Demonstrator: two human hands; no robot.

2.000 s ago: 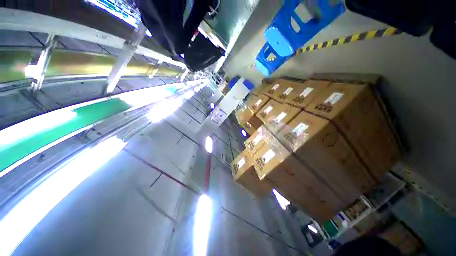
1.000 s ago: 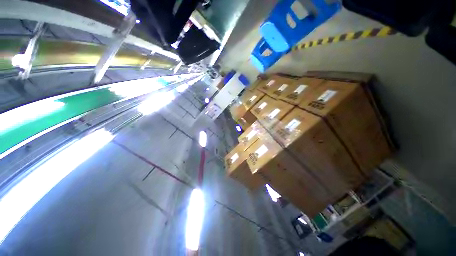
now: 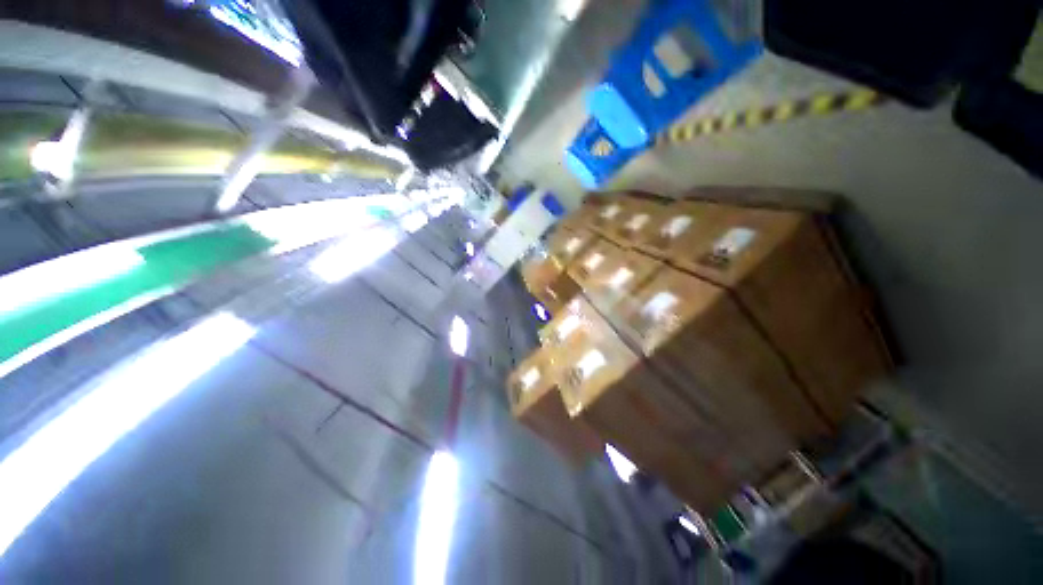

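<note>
No hand shows in the head view. The view is tilted sideways and somewhat blurred. A block of stacked brown cartons [image 3: 732, 331] with white labels stands nearest in front of me, right of centre, on a dark base. Two blue plastic stools [image 3: 675, 69] stand on the floor above the cartons in the picture. A large dark shape [image 3: 904, 40] fills the top right corner; I cannot tell what it is.
A line with a green strip [image 3: 172, 265] and bright tube lights runs along the left. A black bag or cloth item [image 3: 446, 135] hangs by it at the top. Yellow-black floor tape [image 3: 789, 111] passes the stools. Shelves with goods and a rounded dark shape [image 3: 841, 563] are at the bottom right.
The stools and cartons have shifted slightly left in the picture, and the dark shape at the top right reaches further in. No hand has appeared.
</note>
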